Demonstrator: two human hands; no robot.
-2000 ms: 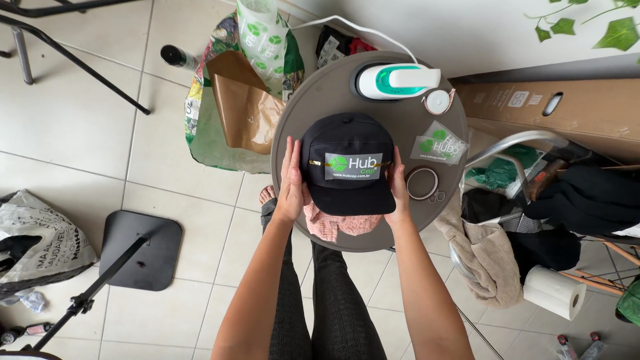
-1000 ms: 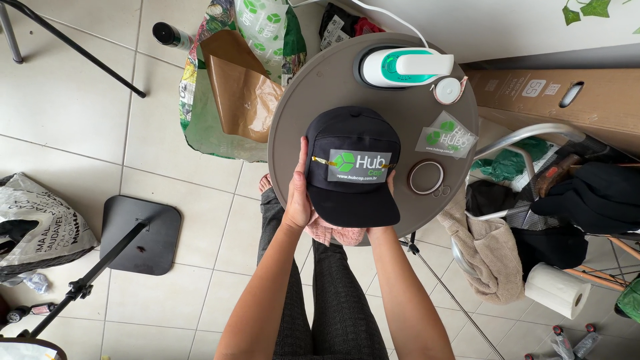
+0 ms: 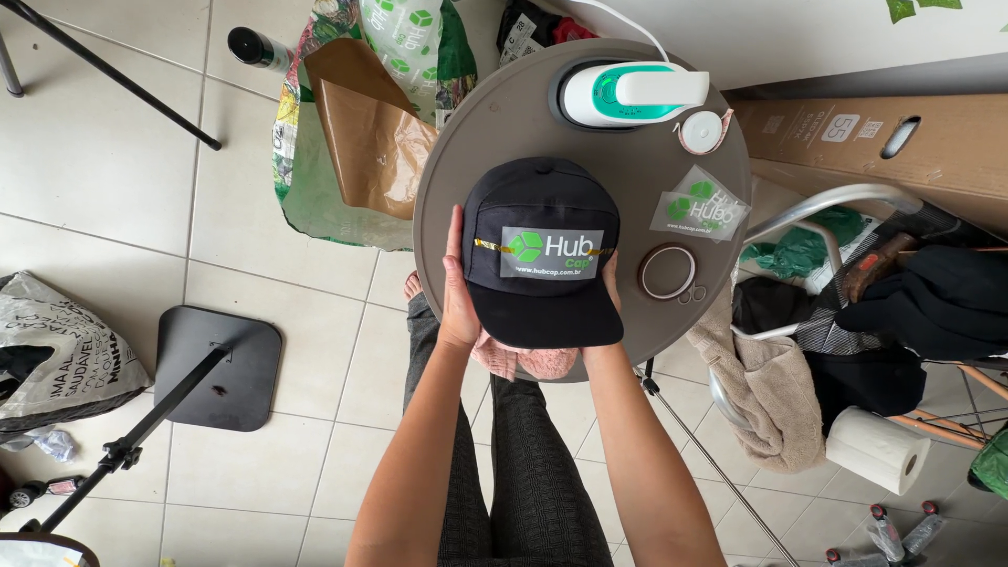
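Note:
A dark cap is held between my two hands above a round grey-brown table, brim toward me. A printed transfer film lies across its front, with strips of gold tape at both sides. My left hand grips the cap's left side. At the right side is my right hand, its fingers partly hidden by the cap. Beneath the brim, pink cloth shows at the table's near edge. A white and teal heat press or iron rests on a dark base at the back.
Right on the round table are more transfer films, a tape roll, small scissors and a measuring tape. An open bag stands at left. A chair piled with clothes is at right; a stand base sits on the floor.
The cap has stayed between both my hands, and it now tilts slightly differently than two seconds ago. The view has shifted a little.

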